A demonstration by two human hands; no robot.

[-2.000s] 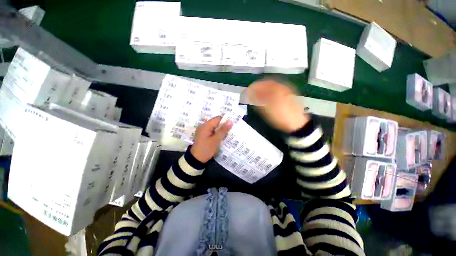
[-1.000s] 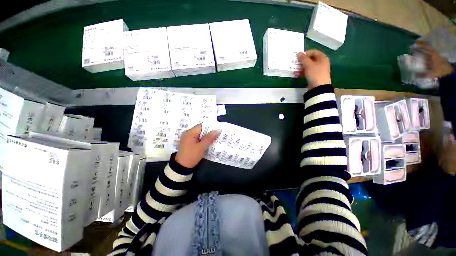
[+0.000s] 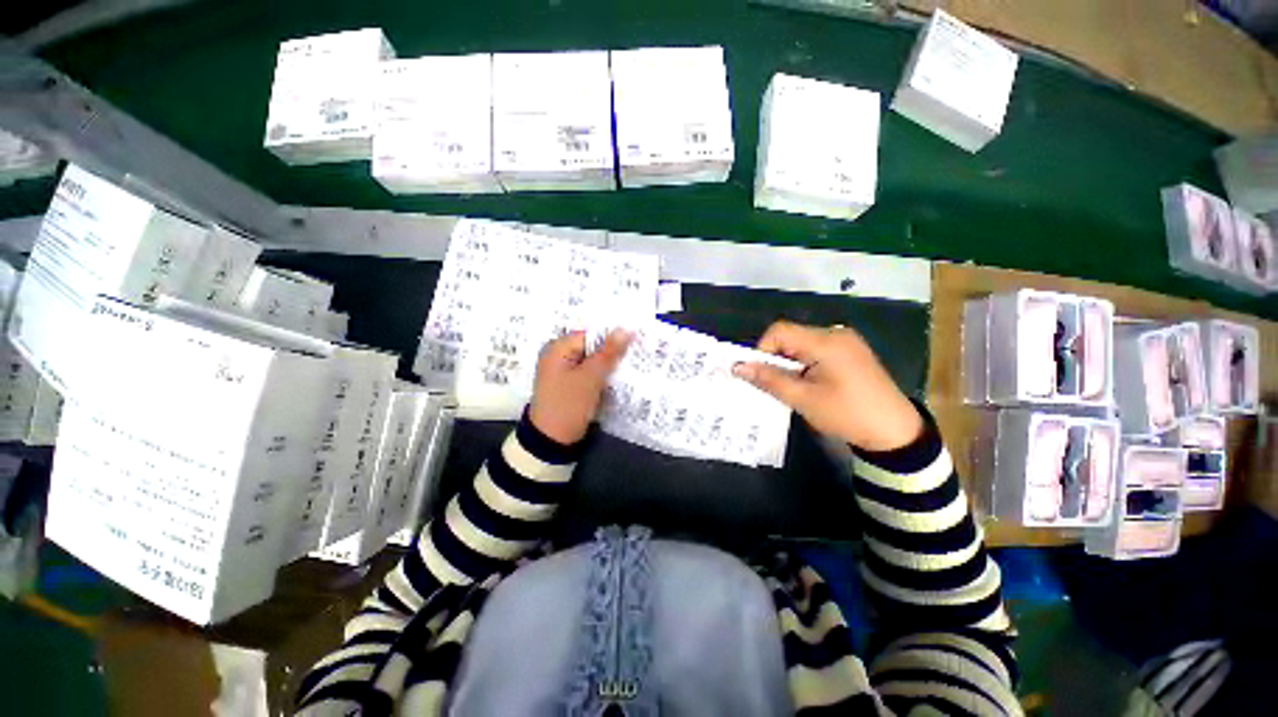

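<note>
My left hand (image 3: 572, 385) grips the left end of a small white label sheet (image 3: 687, 399) with rows of dark-printed labels. My right hand (image 3: 834, 381) is at the sheet's upper right corner, thumb and index finger pinching its edge. A larger label sheet (image 3: 491, 308) lies on the black worktop behind my left hand, partly covered by the small one. Beyond, on the green belt, several white product boxes stand in a row, one of them here (image 3: 554, 119). A separate product box (image 3: 819, 146) sits to their right, and another tilted box (image 3: 956, 80) is farther right.
Large white cartons (image 3: 168, 448) lean in a stack at the left. Open packs with pink and dark shapes (image 3: 1061, 350) stand on a brown cardboard sheet (image 3: 956, 301) at the right. The metal belt edge (image 3: 785, 266) runs across. More packs (image 3: 1217, 235) are on the belt at far right.
My right hand has moved from the separate product box on the belt back to the small label sheet. The other person's hand at far right is gone from view.
</note>
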